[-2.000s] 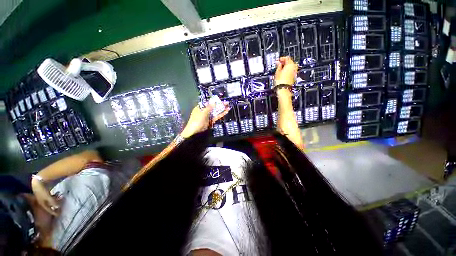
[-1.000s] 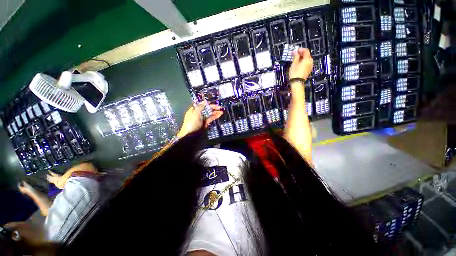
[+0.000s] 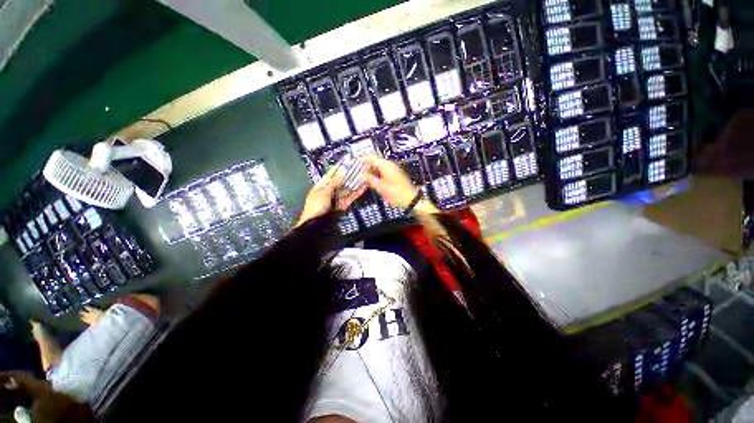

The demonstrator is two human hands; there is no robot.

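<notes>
My left hand point(image 3: 324, 198) holds one or more pale keypads point(image 3: 353, 172) at the near left part of a black tray point(image 3: 533, 149). My right hand point(image 3: 392, 183) is at the keypads too, its fingertips touching them. The tray holds rows of black phone housings point(image 3: 411, 69). In the far row, several housings from the left have white key areas; the ones at the right end look dark there. The near row shows white key grids. My hands hide part of the tray's near left.
A second black tray with keypad housings point(image 3: 583, 103) lies at the right. A clear tray with pale keypads point(image 3: 219, 198), a white fan point(image 3: 87, 179) and another black tray point(image 3: 103, 248) are at the left. A person point(image 3: 103, 347) sits lower left. Stacked trays point(image 3: 661, 343) stand lower right.
My right hand has moved left from the tray's far right part, where it held a keypad, to meet my left hand. The view has shifted, so the bench items appear farther left.
</notes>
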